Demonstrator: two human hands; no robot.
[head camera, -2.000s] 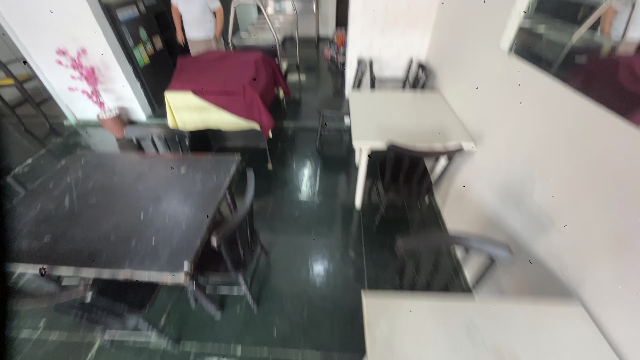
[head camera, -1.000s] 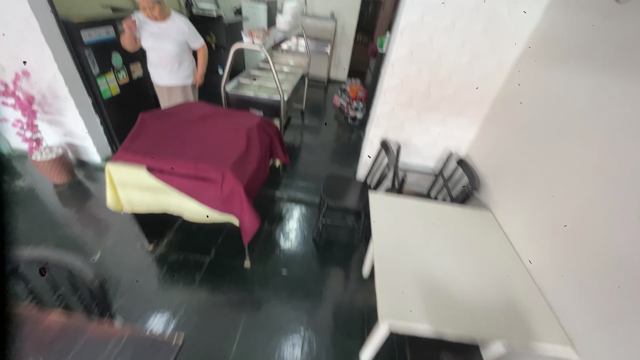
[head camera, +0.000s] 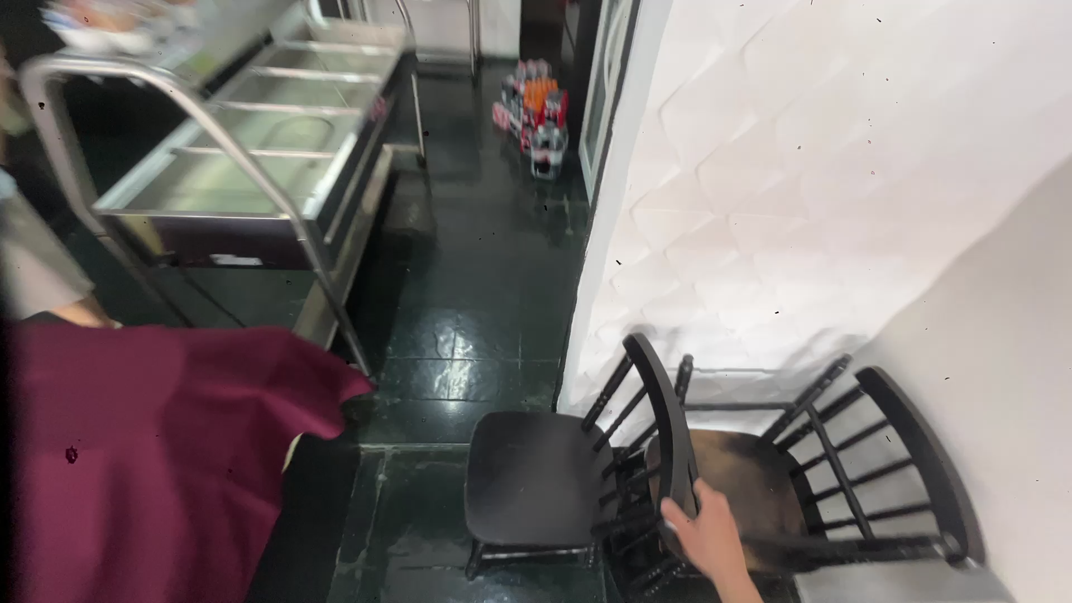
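Note:
My right hand (head camera: 710, 528) grips the top rail of a black wooden spindle-back chair (head camera: 536, 481), near the rail's lower end. The chair's seat faces left, away from the hand. Just right of it, against the white walls, are more black chair parts: a worn brown-black seat (head camera: 737, 481) and a curved backrest (head camera: 917, 444), with turned legs pointing up between them. How these pieces are stacked cannot be made out fully. My left hand is not in view.
A table under a maroon cloth (head camera: 151, 452) stands at lower left. Behind it is a metal-framed food-warming cart (head camera: 243, 180), with a person partly visible at the left edge. A colourful pile (head camera: 536, 113) lies on the dark tiled floor (head camera: 469, 251) by the doorway.
The view has moved forward past the tables to the chairs by the wall. My right hand, absent in the earlier frames, now holds the chair's top rail.

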